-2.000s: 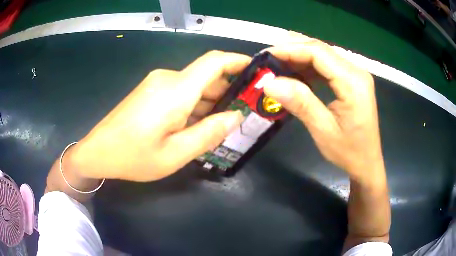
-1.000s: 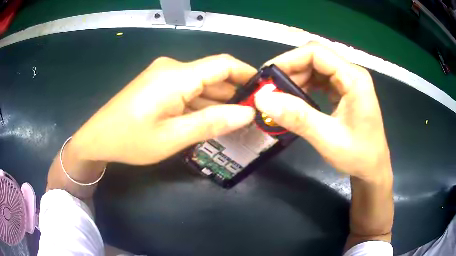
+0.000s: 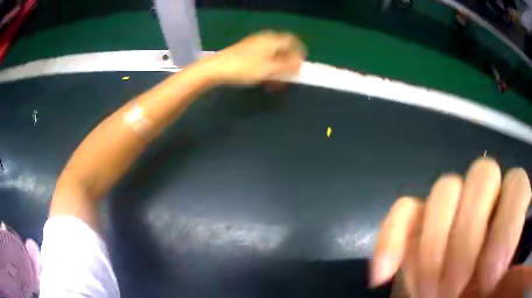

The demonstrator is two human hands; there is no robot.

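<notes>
My left hand (image 3: 262, 57) reaches out to the white edging at the far side of the bench. It is blurred, its fingers look curled, and whether it holds anything does not show. A small dark shape below it is too blurred to name. My right hand (image 3: 455, 227) is at the lower right, partly cut off by the picture's rim. Its fingers are bent, with slight gaps between them, and its palm is hidden. No electronic unit is recognisable in view.
The dark bench (image 3: 233, 174) bears a yellow bit (image 3: 329, 132) near its middle and another at the far left. Beyond the white edging (image 3: 373, 86) is the green belt (image 3: 350, 38). A pale post (image 3: 178, 29) stands at the edging. A pink fan (image 3: 16, 262) is at lower left.
The open unit that both hands held is no longer seen. My left hand has moved forward to the edging; my right hand has moved back to the lower right. The view has shifted slightly.
</notes>
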